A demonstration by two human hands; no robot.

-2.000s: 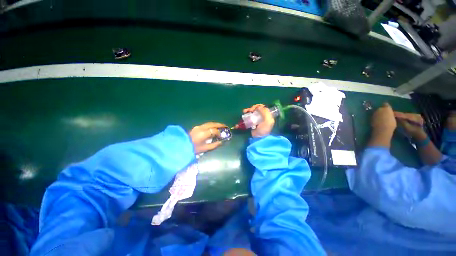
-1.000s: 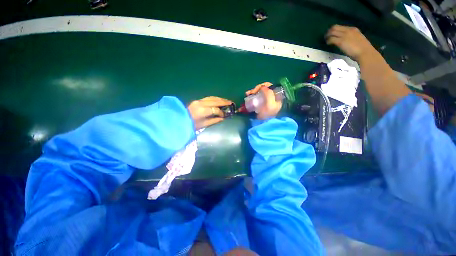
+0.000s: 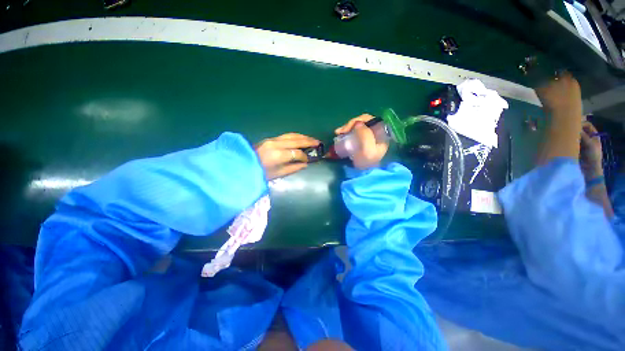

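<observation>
My left hand (image 3: pixel 284 155) holds a small black and silver workpiece (image 3: pixel 314 152) in its fingertips above the green bench. My right hand (image 3: pixel 367 144) is closed around a clear dispensing syringe (image 3: pixel 347 144) with pinkish contents. Its red hub (image 3: pixel 332 153) points left at the workpiece, very close to it; whether the tip touches cannot be told. A green adapter (image 3: pixel 393 126) sits at the syringe's rear, with a clear air hose (image 3: pixel 458 161) curving from it. The crumpled white strip (image 3: pixel 241 235) with pinkish stains lies below my left hand, over the bench's front edge.
The black controller (image 3: pixel 438 179) with a red light stands right of my hands, a white crumpled wipe (image 3: pixel 477 112) on top. Beyond the white strip line (image 3: pixel 274 47) sit several spaced units (image 3: pixel 346 9). At the right, another person's hand (image 3: pixel 560 92) reaches over the bench.
The view has shifted, so the bench sits higher in the picture than at first. The workpiece is turned and nearer the red hub. The neighbour's arm reached across the controller's far side, then moved right.
</observation>
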